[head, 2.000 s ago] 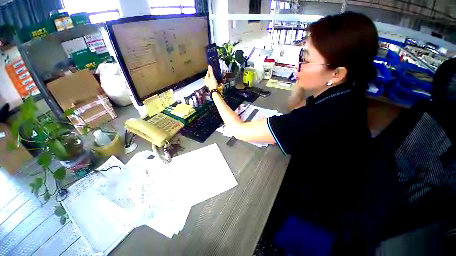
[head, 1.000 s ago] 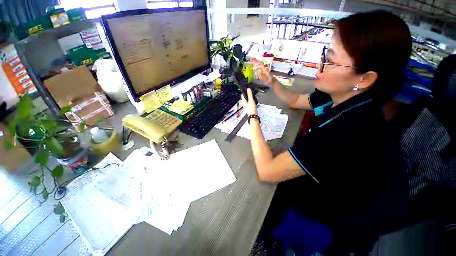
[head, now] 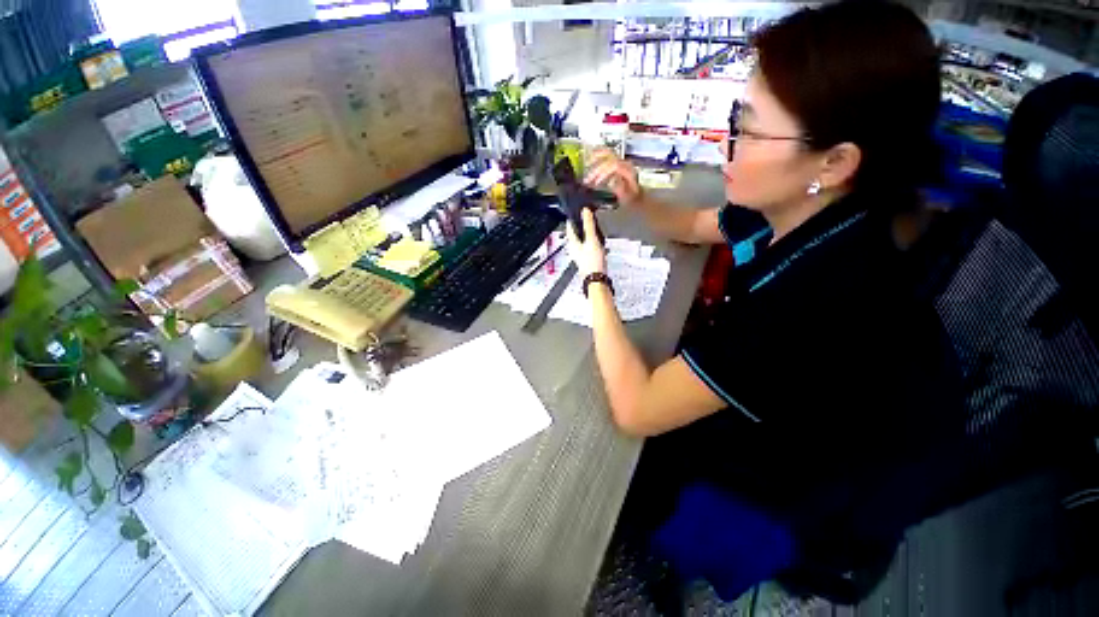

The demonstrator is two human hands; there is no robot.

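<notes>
Neither of my hands is in view. Nearest in front of me, loose white printed sheets [head: 362, 452] lie overlapping on the grey desk [head: 530, 488], partly overexposed. A cream-yellow desk telephone [head: 338, 304] stands behind them, with a small dark metallic bunch [head: 383, 356] beside it. A seated person [head: 832, 277] at the right holds a dark smartphone [head: 574, 193] in one hand above the desk, with the other hand raised close to it. White papers [head: 629, 283] and a narrow grey strip [head: 551, 297] lie below the phone.
A large monitor [head: 344, 115] shows a beige page, with a black keyboard [head: 488, 265] below it. Yellow sticky notes [head: 407, 257] lie by the keyboard. A trailing plant [head: 72, 374] and a yellow pot [head: 229, 362] stand at left. Cardboard boxes [head: 151, 229] are behind.
The seated person's phone has come down from in front of the monitor and back towards them, and their other hand has come up beside it. The view has shifted slightly.
</notes>
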